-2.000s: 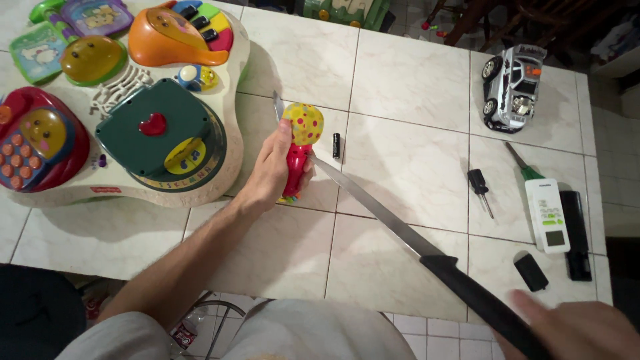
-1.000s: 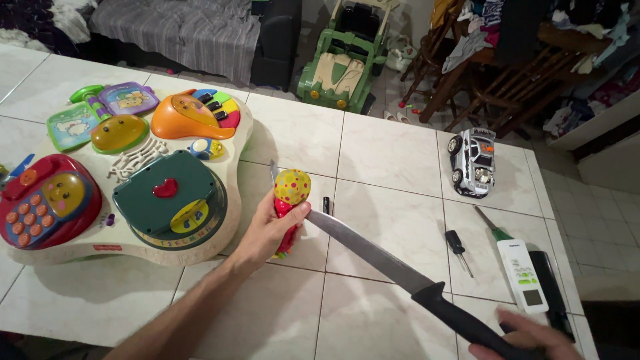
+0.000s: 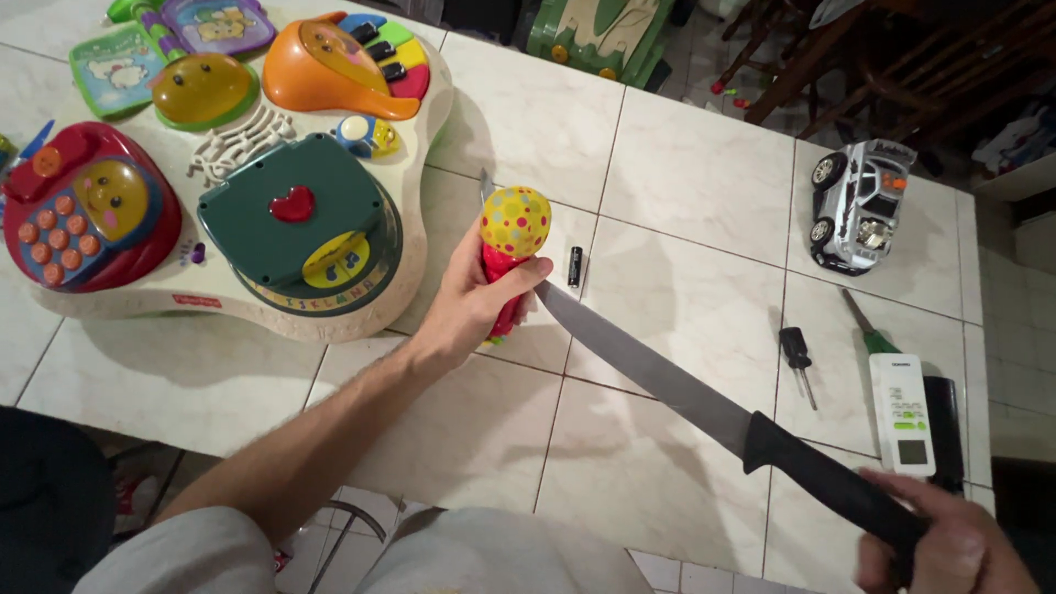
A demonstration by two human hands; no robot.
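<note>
My left hand (image 3: 474, 297) grips the red handle of a toy maraca (image 3: 516, 221) with a yellow, dotted round head, held upright over the tiled table. My right hand (image 3: 949, 536), at the lower right, holds the black handle of a long-bladed knife (image 3: 652, 367). The blade slants up and left, its tip at the maraca's red handle beside my left thumb. A second thin metal blade or tip (image 3: 485, 183) shows just left of the maraca's head; its lower part is hidden by my left hand. A small black battery (image 3: 575, 266) lies right of the maraca.
A Fisher-Price activity table (image 3: 363, 318) fills the upper left. At right lie a silver toy truck (image 3: 865, 206), a small screwdriver (image 3: 797, 355), a green-handled tool (image 3: 876, 340), a white remote control (image 3: 901, 412) and a black object (image 3: 945, 429). A green toy vehicle (image 3: 598, 37) stands beyond the table.
The view has tilted up and back down. Both hands keep their hold on the maraca and the knife, and the knife tip stays at the maraca's handle.
</note>
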